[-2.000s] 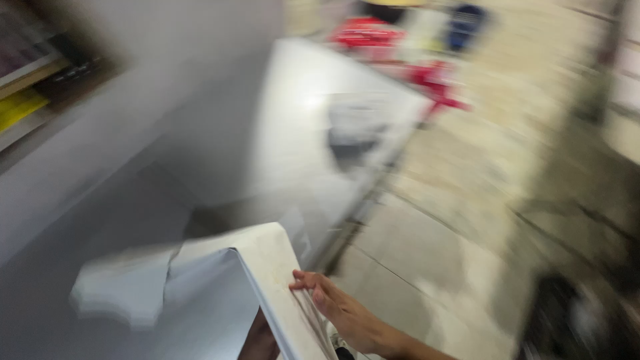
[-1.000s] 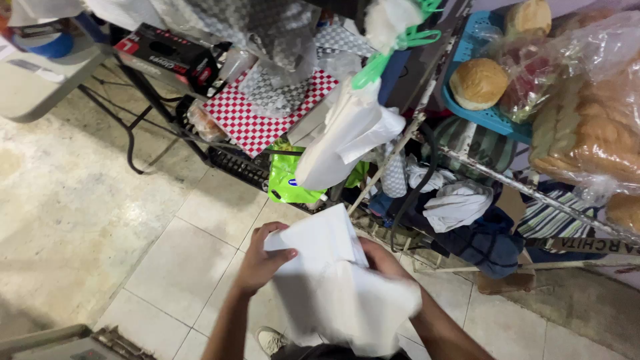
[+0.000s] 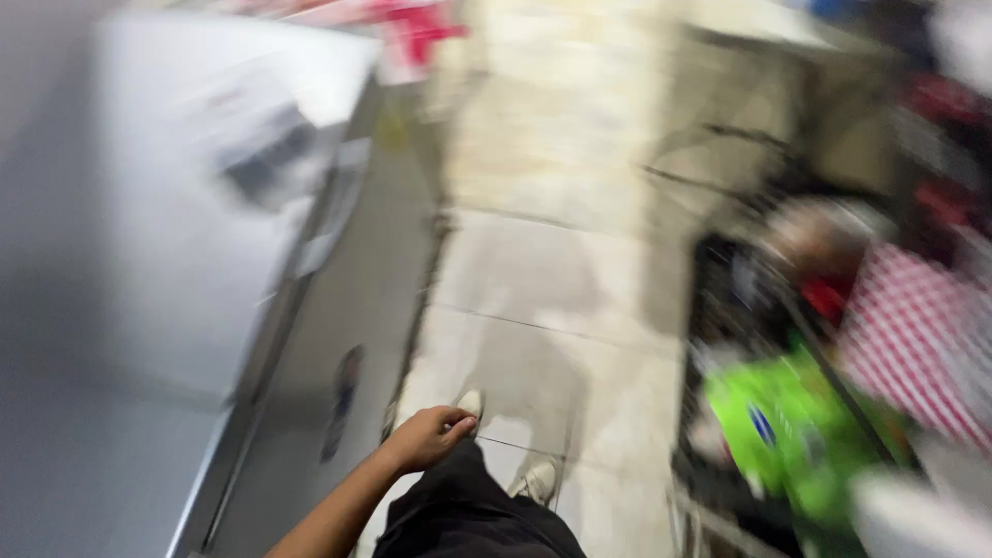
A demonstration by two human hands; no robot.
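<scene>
My left hand (image 3: 435, 438) hangs over my dark trousers (image 3: 465, 504), its fingers loosely curled, and no object shows in it. It is nearest to the side of a large grey and white chest-like appliance (image 3: 194, 256), apart from it. My right hand is out of view. Beneath the left hand, my light shoes (image 3: 536, 479) stand on the tiled floor (image 3: 542, 364). Much of the view is blurred.
On the right, a rack holds a bright green bag (image 3: 783, 426) and a red-and-white checkered item (image 3: 911, 341). A light tabletop (image 3: 763, 19) stands at the upper right. A red item (image 3: 415, 31) lies beyond the appliance.
One second ago both my hands held white foam-like or paper pieces; now the left shows none and the right has left the view. The view has swung strongly toward the appliance.
</scene>
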